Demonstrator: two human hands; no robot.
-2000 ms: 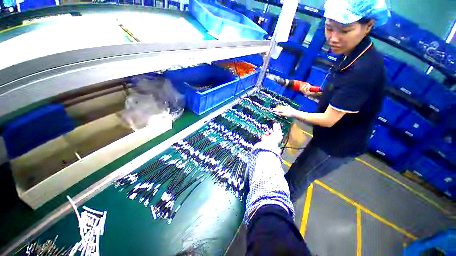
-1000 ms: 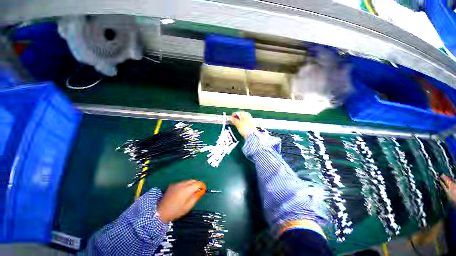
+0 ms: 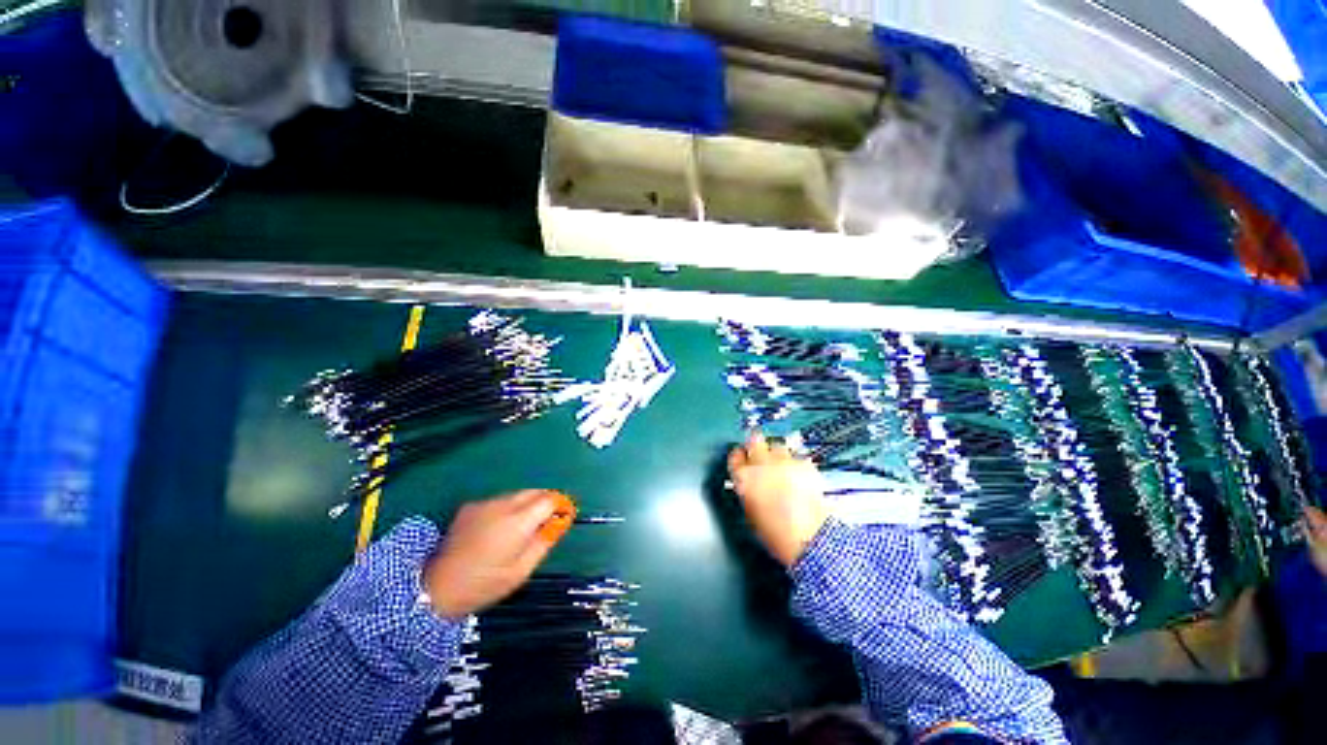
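Observation:
My left hand (image 3: 502,544), with orange finger cots, pinches a cable lead (image 3: 600,518); its thin tip sticks out to the right. My right hand (image 3: 779,495) is low over the mat at the left end of the sleeved leads (image 3: 1070,480), fingers bent; what is between its fingertips cannot be made out. A bundle of black cable leads (image 3: 437,381) lies behind my left hand. White sleeves (image 3: 626,390) lie in a loose pile right of that bundle. More black leads (image 3: 546,648) lie near the front edge, partly hidden by my left sleeve.
A large blue bin (image 3: 66,466) stands at the left. Behind the metal edge strip are a cream parts tray (image 3: 728,240), a crumpled clear bag (image 3: 924,175), blue bins (image 3: 1150,269) and a fan-like housing (image 3: 218,66). Another person's hand (image 3: 1317,536) is at the far right.
My right hand has moved from the back edge by the white sleeves toward me and right, to the rows of leads. My left hand still holds a lead in much the same place.

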